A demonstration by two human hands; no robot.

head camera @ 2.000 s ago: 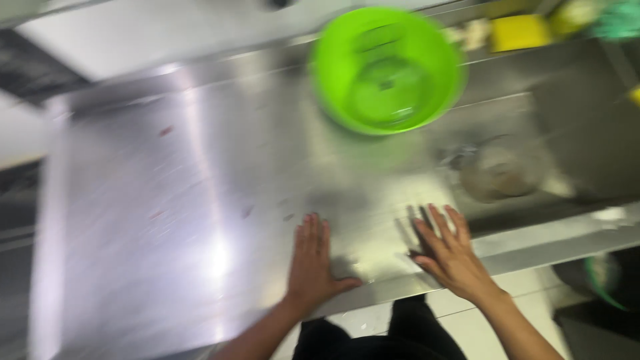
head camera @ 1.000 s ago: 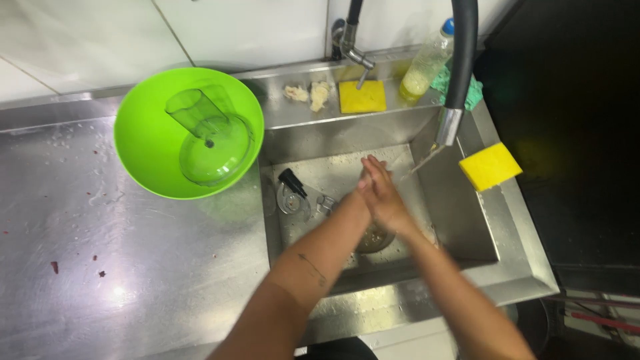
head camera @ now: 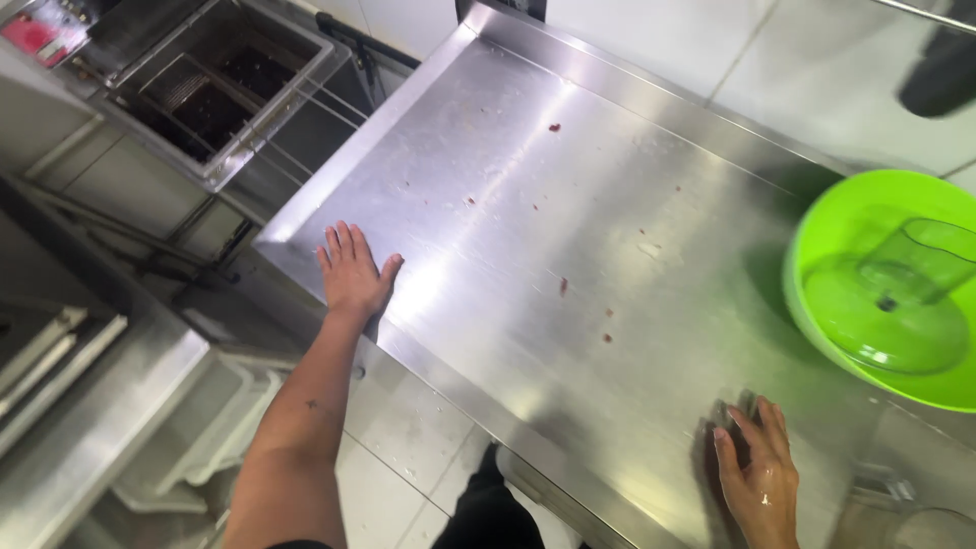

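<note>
My left hand (head camera: pixel 353 271) is spread flat, palm down, at the front left corner of the stainless steel counter (head camera: pixel 503 328), fingers apart and holding nothing. Over the counter's right part is my right hand (head camera: pixel 759 465), wet, fingers slightly curled and apart, with nothing in it. A green plastic bowl (head camera: pixel 808 305) sits beyond it at the right, holding a clear plastic container (head camera: pixel 919 259) and a clear round lid-like piece. Small reddish scraps (head camera: pixel 564 286) lie scattered on the steel between my hands.
Left of the counter stands a deep fryer-like metal basin (head camera: pixel 221 91) with dark contents and wire racks. Another steel surface (head camera: pixel 152 381) is at lower left, with white trays below. The sink (head camera: pixel 892 511) shows partly at lower right. A raised steel edge runs along the tiled wall.
My hands have come apart from over the sink; the left now rests at the counter's left corner, the right over its right part. The view has swung left.
</note>
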